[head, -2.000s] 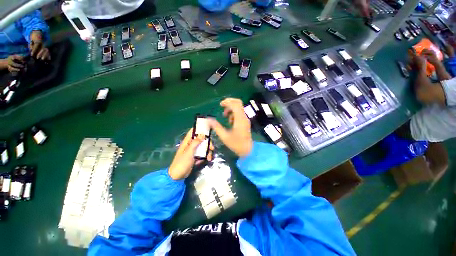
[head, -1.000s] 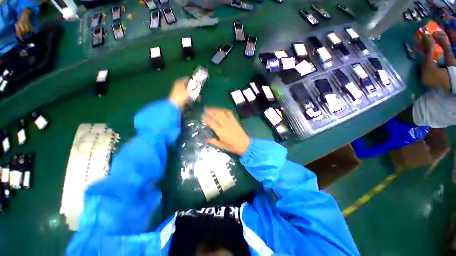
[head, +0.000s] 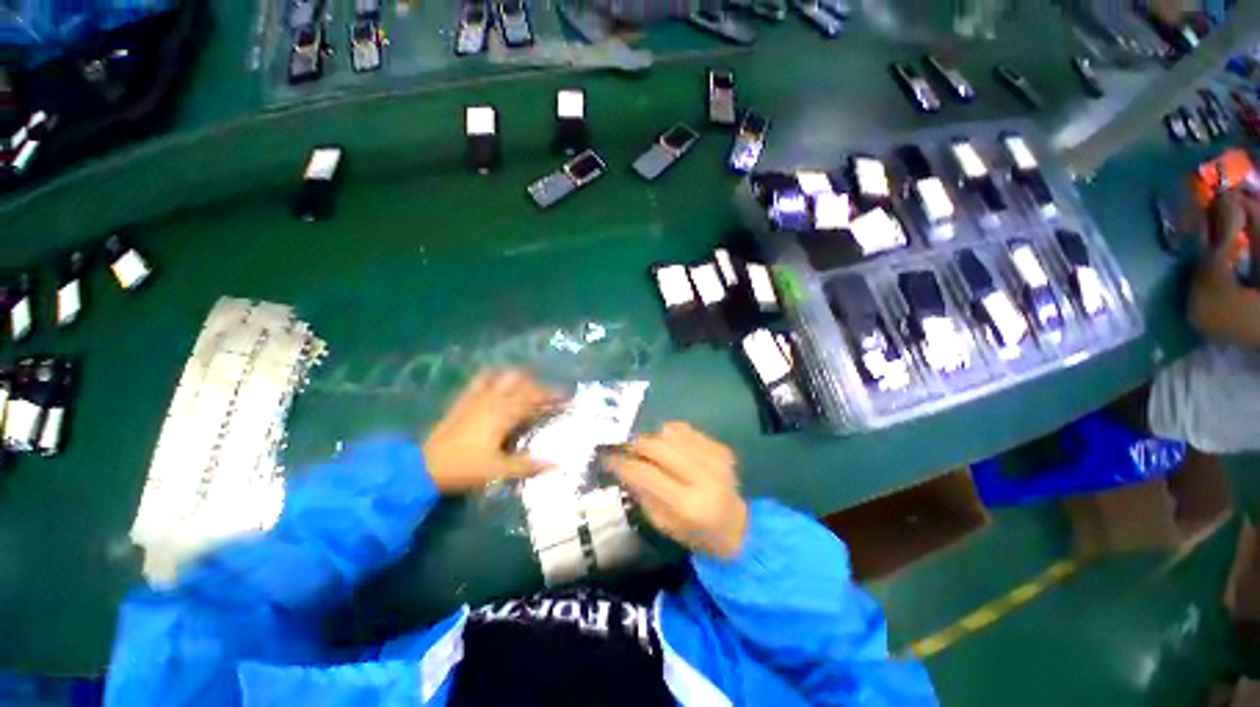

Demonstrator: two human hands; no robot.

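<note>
A pale label sheet (head: 561, 536) lies directly before me, with a shiny, crinkled film (head: 597, 414) at its far end. My left hand (head: 484, 434) is over the left edge of the film, slightly blurred, its fingertips at the sheet. My right hand (head: 685, 483) is at the sheet's right side, thumb and finger close together near a small dark spot. Whether either hand grips the sheet or a piece of it cannot be told. A handset (head: 568, 178) lies keypad side up ahead of my hands.
A stack of label sheets (head: 221, 435) lies at left. A clear blister tray (head: 884, 408) of phones is at right, with loose white-labelled phones (head: 708, 293) beside it. More phones lie ahead and far left. Another person's arm (head: 1219, 297) is at far right.
The handset held in my left hand now seems to lie ahead beside the other keypad-up phones. My left hand has come back to the sheet, and my right hand has moved nearer me. The view has shifted.
</note>
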